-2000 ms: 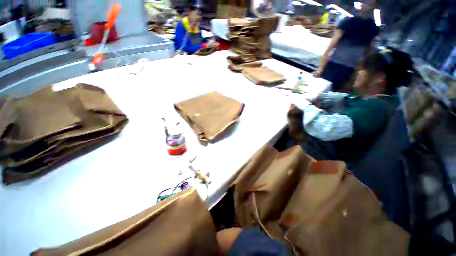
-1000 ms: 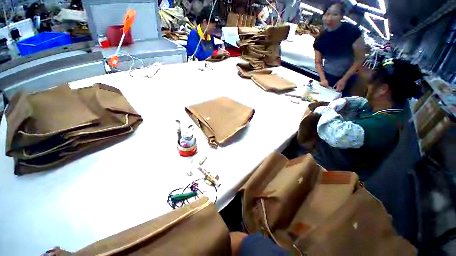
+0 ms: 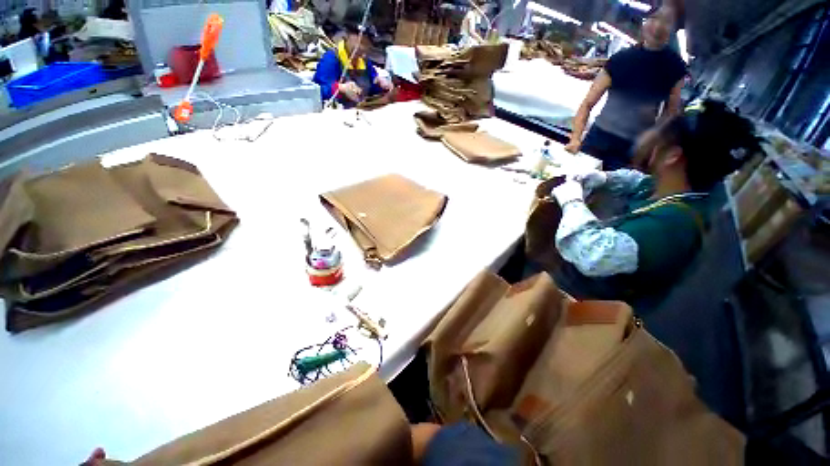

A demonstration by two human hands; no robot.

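Observation:
A brown bag (image 3: 300, 423) lies across the near edge of the table, cut off by the bottom of the picture, its pale seamed edge slanting up to the right. Fingertips of my left hand (image 3: 96, 456) show at its far left corner and pinch it; the rest of that hand is out of the picture. A bit of skin of my right hand or wrist (image 3: 423, 437) shows at the bag's right end beside a dark sleeve; its fingers are hidden.
Green-handled tool (image 3: 320, 360) in black cord, pale stick (image 3: 366, 321), red-banded bottle (image 3: 324, 264), folded bag (image 3: 387, 217). Brown bags are piled at left (image 3: 109, 227) and at near right (image 3: 582, 364). A seated worker (image 3: 637, 227) is at right; others are further back.
The view has swung a little, shifting the table things slightly left since one second ago. My left fingertips stay at the bag's corner. The standing person has turned and raised their head.

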